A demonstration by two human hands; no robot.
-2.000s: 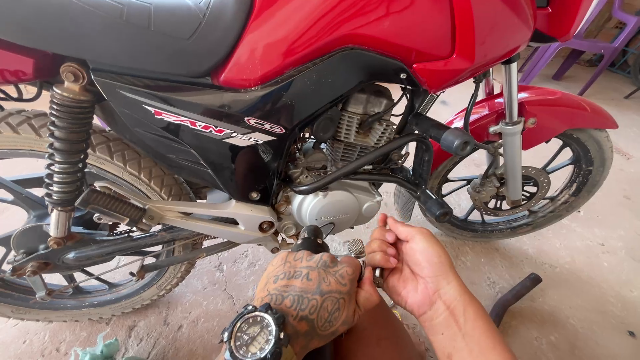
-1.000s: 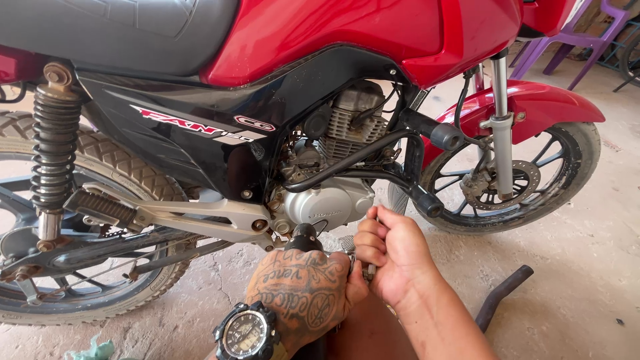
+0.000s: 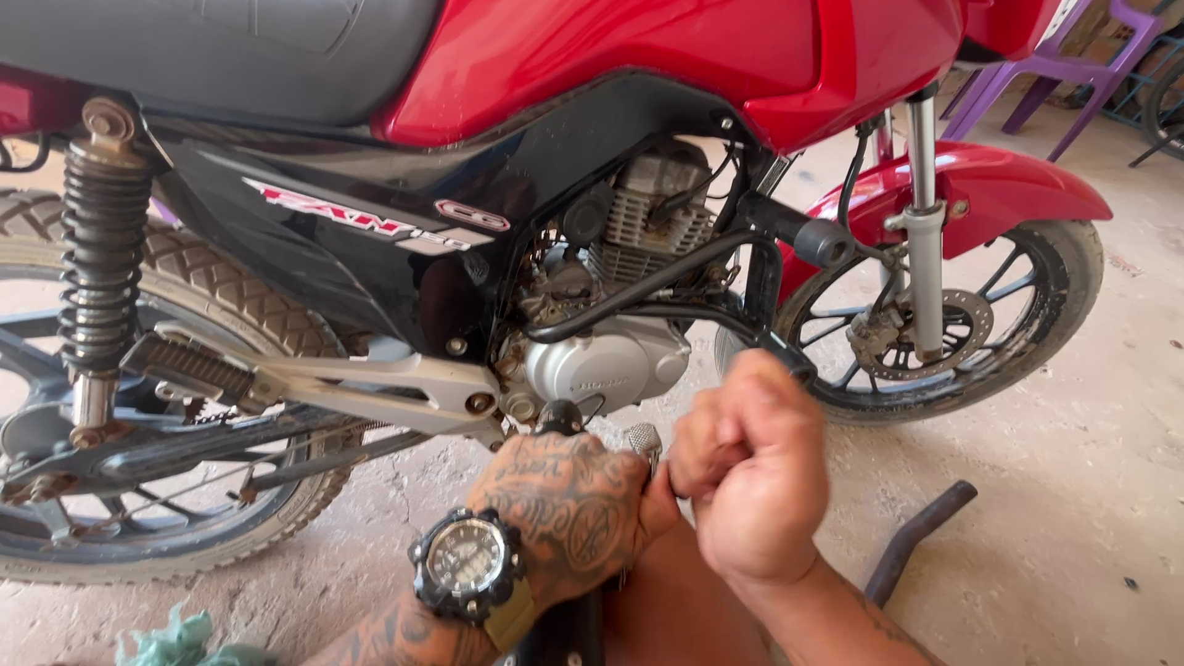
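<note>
My left hand (image 3: 569, 509), with a black watch (image 3: 467, 560) on its wrist, is closed around a long black part (image 3: 560, 418) whose rounded end sticks out above the knuckles. A knurled metal end (image 3: 643, 438) shows just beyond its forefinger. Close to the left thumb, my right hand (image 3: 754, 453) is raised with curled fingers; whether something is between them is hidden. Behind both hands stands a red and black motorcycle, its silver engine cover (image 3: 606, 365) just above the left hand.
A footpeg (image 3: 190, 370) and the rear shock absorber (image 3: 106, 250) are at the left. Black crash bars (image 3: 647, 287) cross before the engine. A bent dark tube (image 3: 916, 541) lies on the floor at right, a green cloth (image 3: 180, 638) at lower left. A purple chair (image 3: 1064, 69) stands behind.
My right hand has lifted and turned, its fingers curling more. A small metal piece seen between the hands earlier is now mostly hidden. The left hand keeps its hold on the black part.
</note>
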